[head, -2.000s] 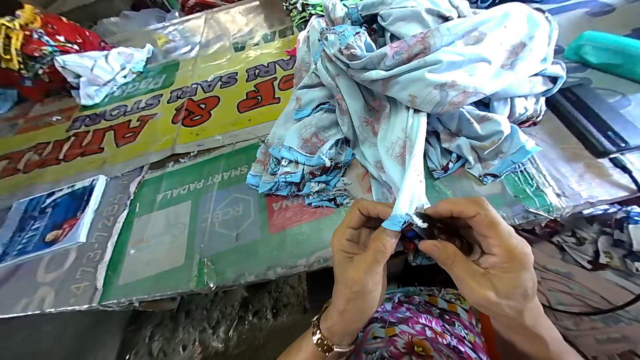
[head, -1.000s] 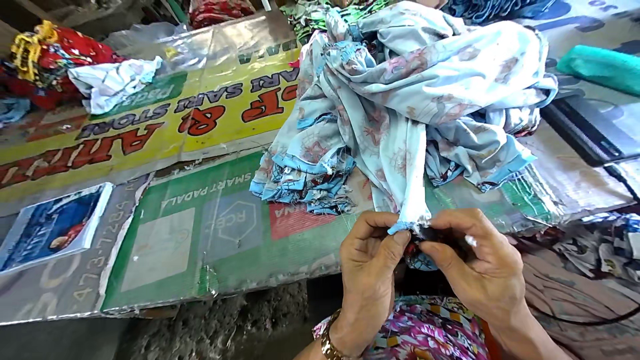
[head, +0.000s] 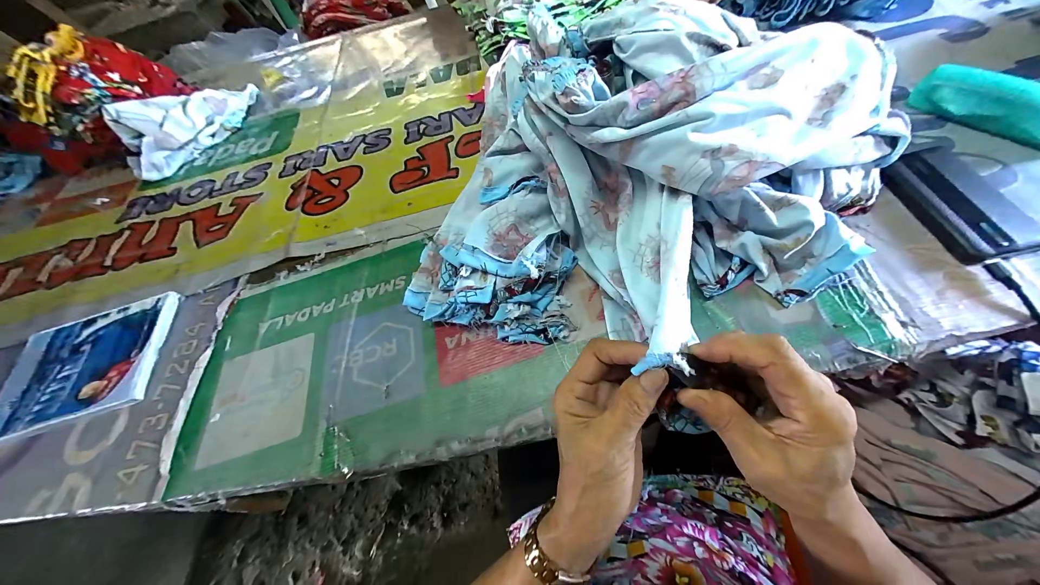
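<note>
A heap of light blue printed cloth [head: 617, 171] with blue edging lies on the table, and one narrow end of it hangs toward me over the front edge. My left hand [head: 605, 406], with a metal watch or bracelet at the wrist, pinches the blue-edged tip of that end between thumb and fingers. Close against it on the right, my right hand [head: 772, 414] pinches the same frayed tip. Something small and dark shows between the fingers; what it is cannot be told. Darker cloth hangs just below the fingertips.
The table is covered with printed tarpaulin sheets [head: 268, 390]. A booklet-like printed item [head: 85, 357] lies at left. White cloth [head: 179, 126] and red cloth [head: 114, 73] are at back left. A black device [head: 959, 203] with a cable and a green item [head: 979, 101] are at right. Cloth scraps [head: 975, 390] lie below right.
Both hands stay at the cloth tip, with only small shifts of the fingers. The cloth heap lies much as before.
</note>
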